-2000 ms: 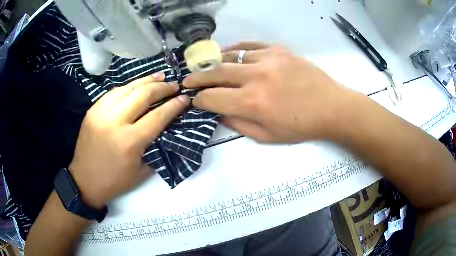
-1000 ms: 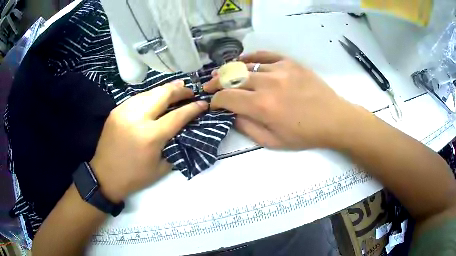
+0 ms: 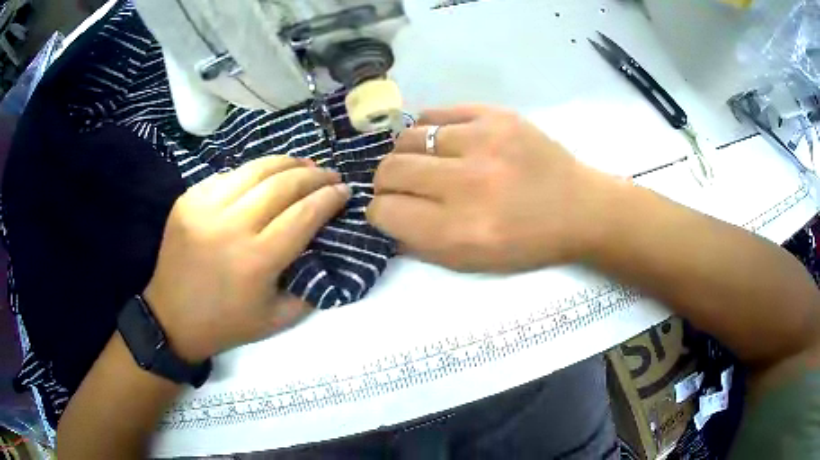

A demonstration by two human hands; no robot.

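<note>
The striped fabric piece (image 3: 351, 243) lies under the needle bar (image 3: 320, 108), its near end curled on the white table. The plain dark garment body (image 3: 81, 207) is heaped at the left. My left hand (image 3: 243, 234) lies on the stripes with its fingertips just in front of the needle area, pressing the cloth flat. My right hand (image 3: 476, 189) is at the right edge of the stripes, fingers bent, thumb hidden; it seems to hold the cloth edge. The cream roller (image 3: 374, 103) is above and between my hands. The presser foot is too blurred to make out.
The white machine head (image 3: 243, 54) hangs over the cloth at the top. Black thread snips (image 3: 643, 81) lie at the upper right, with a small metal piece (image 3: 755, 112) and clear plastic bag (image 3: 782, 54) beyond. A printed ruler (image 3: 450, 355) follows the table's front edge; a cardboard box (image 3: 652, 386) is below.
My right fingers have moved right, away from my left fingertips, and more stripes show between my hands. The cloth's near end has changed from a pointed fold to a rounded curl. The view has shifted.
</note>
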